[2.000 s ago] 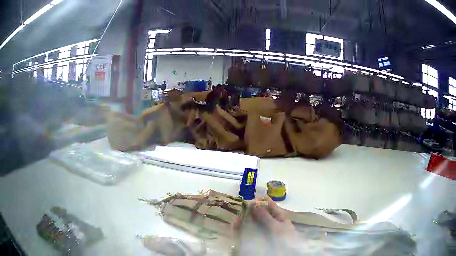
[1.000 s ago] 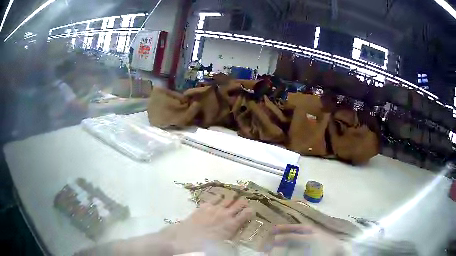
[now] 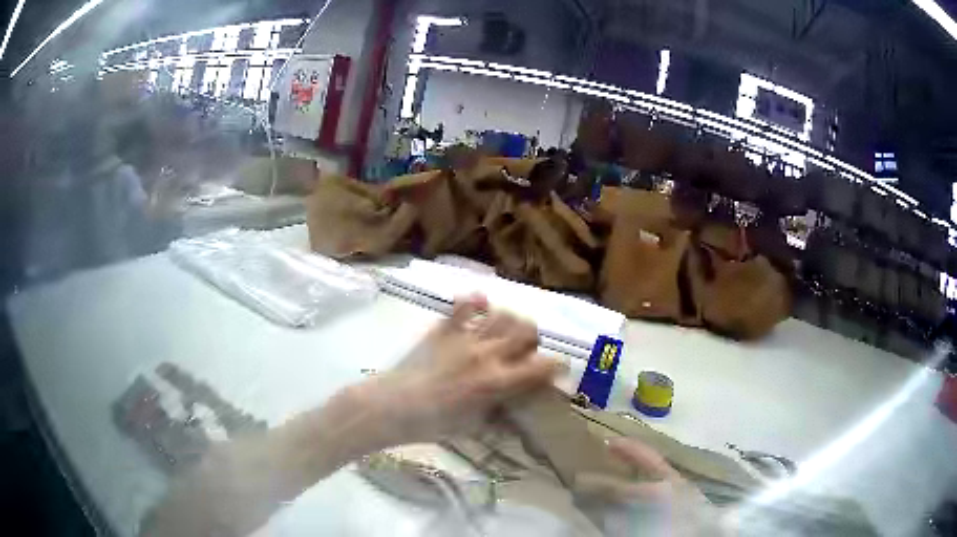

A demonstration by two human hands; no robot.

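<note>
A khaki webbing strap (image 3: 561, 430) rises from the strap pile (image 3: 451, 467) in front of me. My left hand (image 3: 488, 357) grips its upper end, a little above the pile, with the fingers curled round it. My right hand (image 3: 645, 477) lies lower down at the near side of the strap, blurred and partly cut off by the bottom edge; its grip cannot be told. Gold hardware shows faintly at the pile's edges.
A blue box (image 3: 601, 371) and a yellow round item (image 3: 653, 393) stand behind the pile. White sheets (image 3: 504, 304), plastic bags (image 3: 273, 278) and brown bags (image 3: 645, 257) lie farther back. Rolled strap bundles (image 3: 184, 414) sit at left. A blurred person (image 3: 115, 199) is at far left.
My left hand has gone from lying flat on the straps to gripping one strap and raising its end up and away from me. My right hand has moved slightly.
</note>
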